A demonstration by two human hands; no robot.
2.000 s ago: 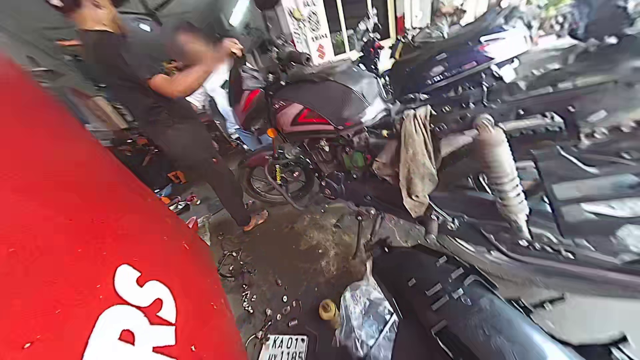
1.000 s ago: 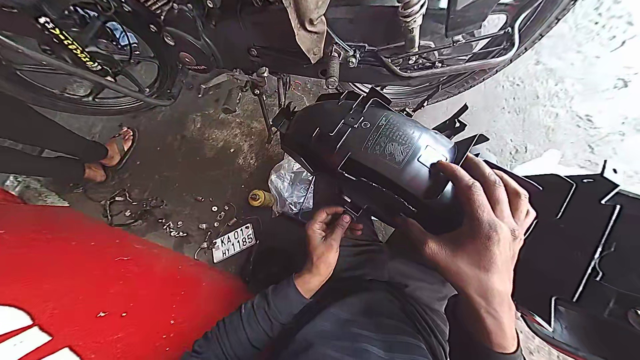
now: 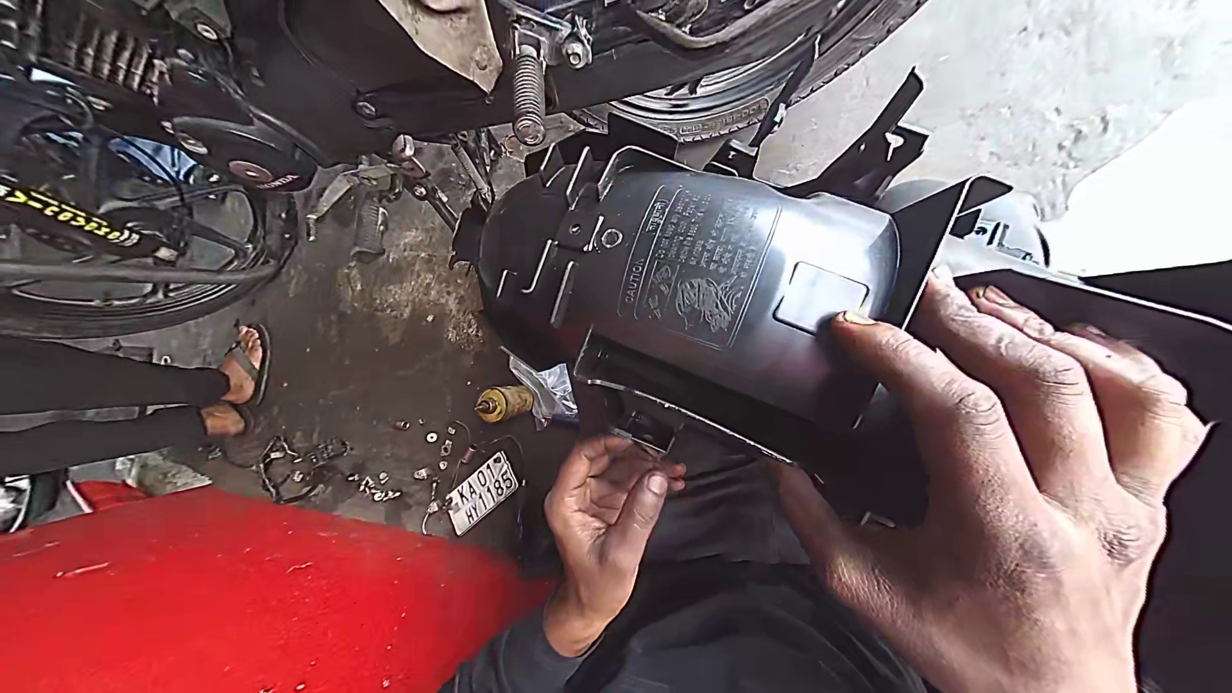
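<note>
A black plastic rear fender of a motorcycle (image 3: 731, 279) lies across my lap, with moulded writing and a drawing on its curved face. My right hand (image 3: 1001, 481) grips its wide end, the fingers spread over the edge and one fingertip beside a small raised rectangle. Below the fender's lower edge, my left hand (image 3: 606, 520) has its fingers bent at a small bracket-like part (image 3: 643, 425); whether it holds this part cannot be told. The fender's underside is hidden.
A motorcycle's wheel (image 3: 125, 221) and side stand parts are at the upper left, a spring (image 3: 527, 96) above. On the floor lie a number plate (image 3: 483, 493), a yellowish bottle (image 3: 504, 403), a plastic bag (image 3: 549, 387) and wiring (image 3: 303, 467). A person's sandalled foot (image 3: 245, 364) and a red panel (image 3: 241, 597) are at left.
The view has swung down from the workshop to my lap. Both hands, out of sight two seconds ago, are at the fender. My right hand's fingers have shifted over its wide end.
</note>
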